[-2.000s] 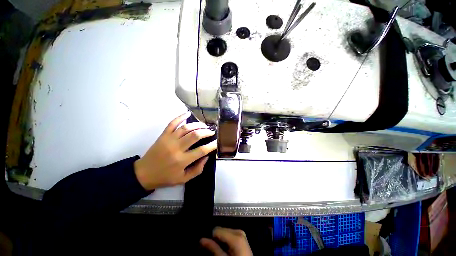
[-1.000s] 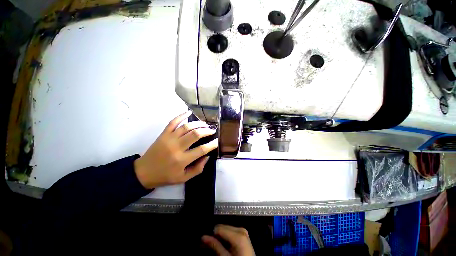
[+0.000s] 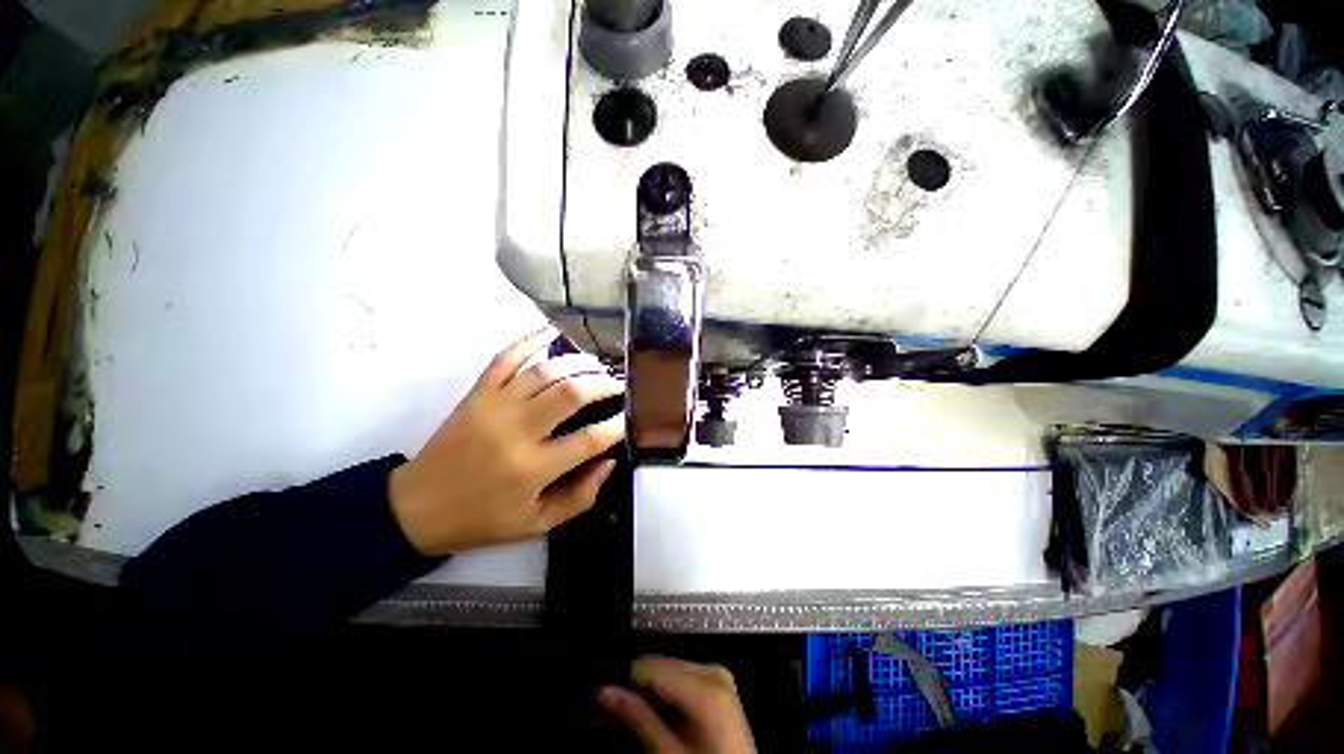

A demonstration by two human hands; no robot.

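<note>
A black fabric strip (image 3: 591, 567) runs from under the white sewing machine head (image 3: 767, 221) down over the table's front edge. My left hand (image 3: 509, 449) lies on the strip with fingers spread, its fingertips beside the needle area, which is hidden under the head and the shiny metal guard (image 3: 665, 354). My right hand (image 3: 686, 707) is at the bottom edge, below the table, fingers curled beside the strip's lower part. The strip merges with dark clothing there, and I cannot tell whether the fingers grip it.
The white table (image 3: 280, 295) has a worn edge. Thread tension discs (image 3: 814, 417) stick out right of the guard. A crinkled clear packet (image 3: 1135, 516) and dark red handles (image 3: 1262, 480) lie at the table's right. Blue plastic baskets (image 3: 1002, 670) are below the front edge.
The view has shifted slightly, so the machine head appears a little further left and up. My left hand keeps nearly the same place on the strip. My right hand has barely moved.
</note>
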